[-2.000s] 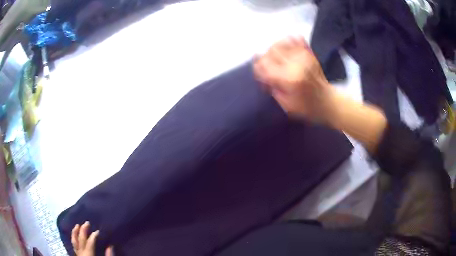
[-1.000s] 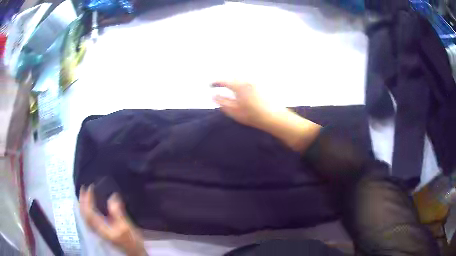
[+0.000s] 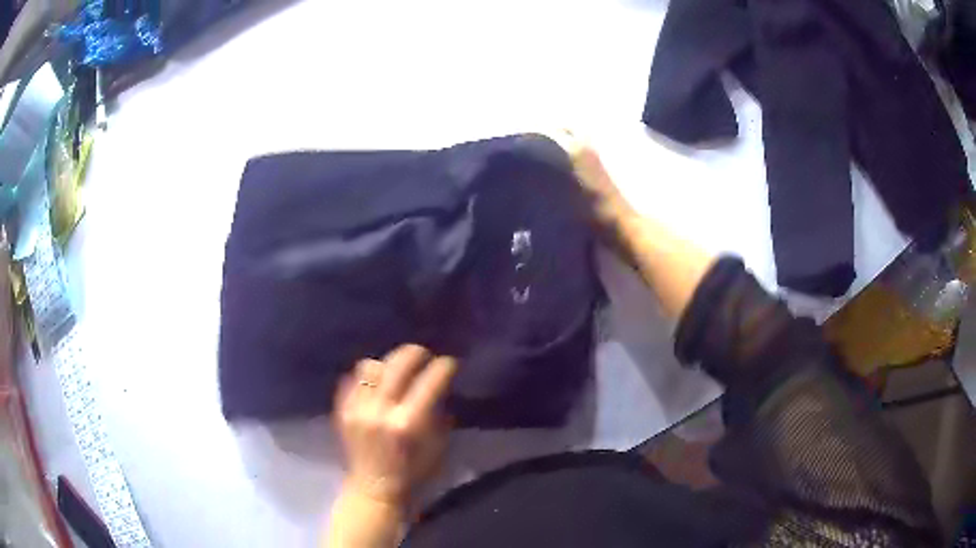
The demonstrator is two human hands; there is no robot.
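A dark garment [image 3: 342, 278] lies folded into a rough rectangle on the white table, with small pale lettering on its right part and creases across its middle. My left hand [image 3: 396, 412] rests on its lower edge near the middle, fingers bent and slightly blurred; whether it pinches cloth I cannot tell. My right hand [image 3: 591, 187] is at the garment's upper right edge, its fingers partly hidden at the cloth.
A pile of unfolded dark garments [image 3: 808, 161] has sleeves hanging onto the table [image 3: 428, 75] at right. A strip of stickers [image 3: 91, 428] and a dark flat object [image 3: 80, 514] lie left. A blue plastic bundle [image 3: 107, 37] is far left, a yellow-orange sack [image 3: 888, 321] right.
The long, spread garment is now a shorter folded rectangle with lettering showing. My left hand has moved right onto its lower edge; my right hand has come to its right edge.
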